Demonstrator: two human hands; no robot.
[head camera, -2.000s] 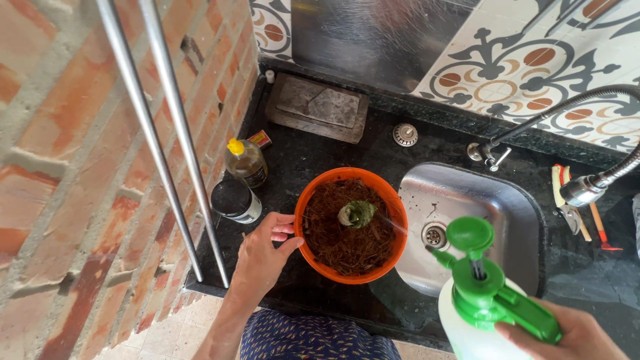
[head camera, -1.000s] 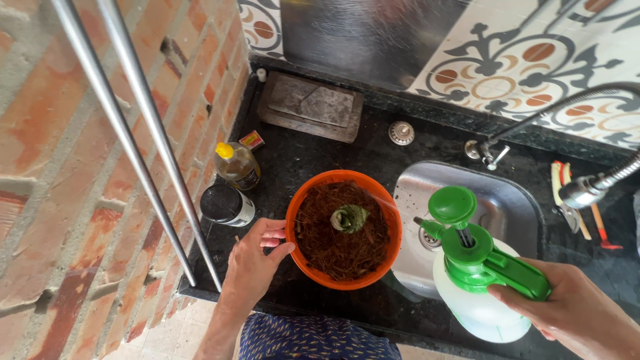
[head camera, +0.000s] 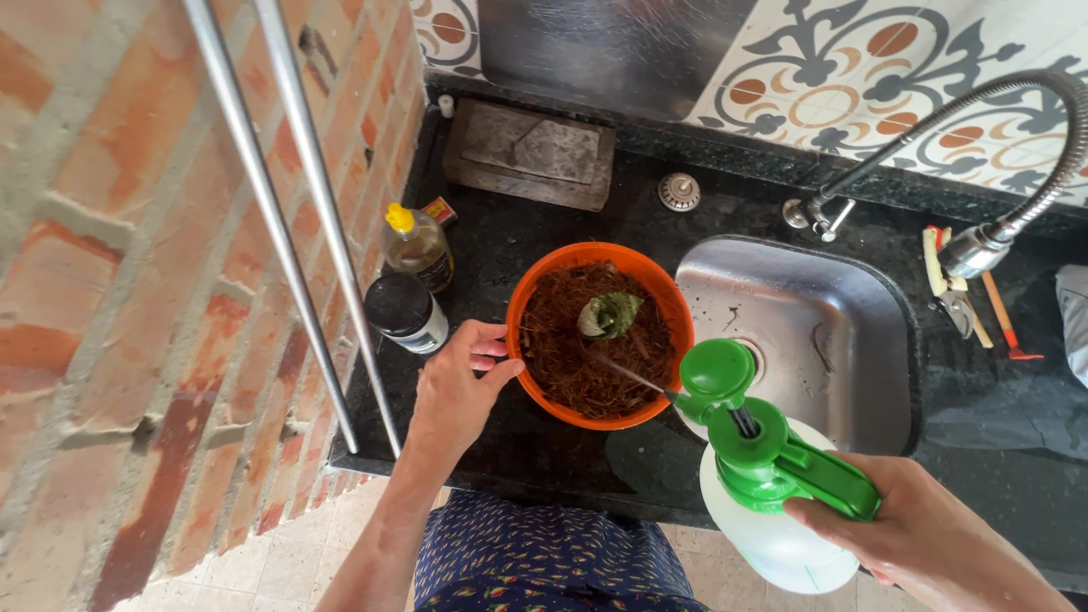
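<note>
An orange plastic pot (head camera: 520, 374) stands on the dark stone counter, filled with brown fibrous mulch (head camera: 561, 374). A green leafy plant (head camera: 610, 315), rolled and mottled, rises from the mulch. My left hand (head camera: 463, 382) pinches the pot's left rim between thumb and fingers. In my right hand (head camera: 884, 510) is the green handle of a pump sprayer (head camera: 778, 484) with a whitish translucent tank. Its nozzle points left over the pot's right edge, and a thin jet of water reaches the mulch below the plant.
A steel sink (head camera: 824, 340) lies right of the pot under a flexible faucet (head camera: 977, 246). Left stand a black-lidded jar (head camera: 404, 310) and a yellow-capped bottle (head camera: 421, 251). Behind are a stone block (head camera: 529, 153) and a sink strainer (head camera: 679, 192). Pruning shears (head camera: 956, 310) and a small rake (head camera: 1003, 319) lie right.
The sprayer first moved up and away from the front edge, then left to the pot's right edge. My left hand has stayed at the rim.
</note>
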